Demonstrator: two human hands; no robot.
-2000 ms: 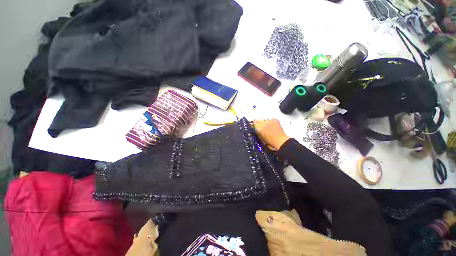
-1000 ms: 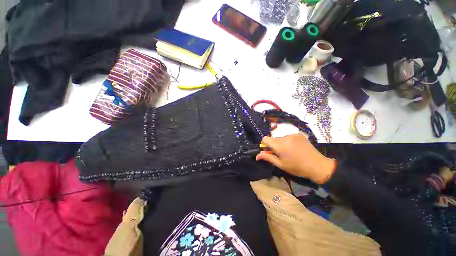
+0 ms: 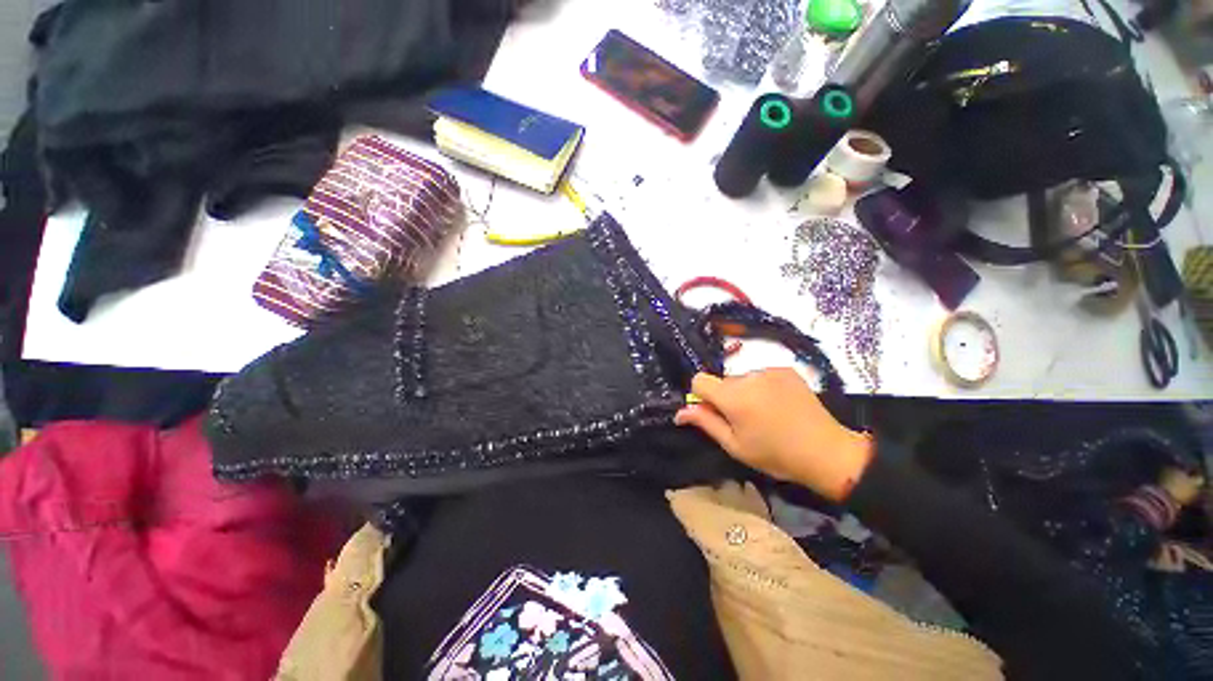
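The dark textured jacket (image 3: 519,343) lies over my lap and the table's front edge, with shiny beaded trim (image 3: 532,439) along its border and a short trim strip on its face. My right hand (image 3: 778,423) is closed at the jacket's right corner. A small yellow bit of what look like thread snips (image 3: 692,398) shows at its fingertips; their blades are hidden. My left hand is not visible; whether the jacket covers it cannot be told.
Red-handled scissors (image 3: 712,290) lie behind the jacket's right side. Yellow-handled pliers (image 3: 532,238), a blue notebook (image 3: 512,133), a striped pouch (image 3: 359,226) and a phone (image 3: 649,83) lie behind it. Thread cones (image 3: 756,144), loose beads (image 3: 841,286) and a tape roll (image 3: 967,349) are right.
My right hand has moved from the jacket's top corner down to its lower right corner, with a yellow tool bit now showing there. The red scissor handles have come into view. The camera view has shifted.
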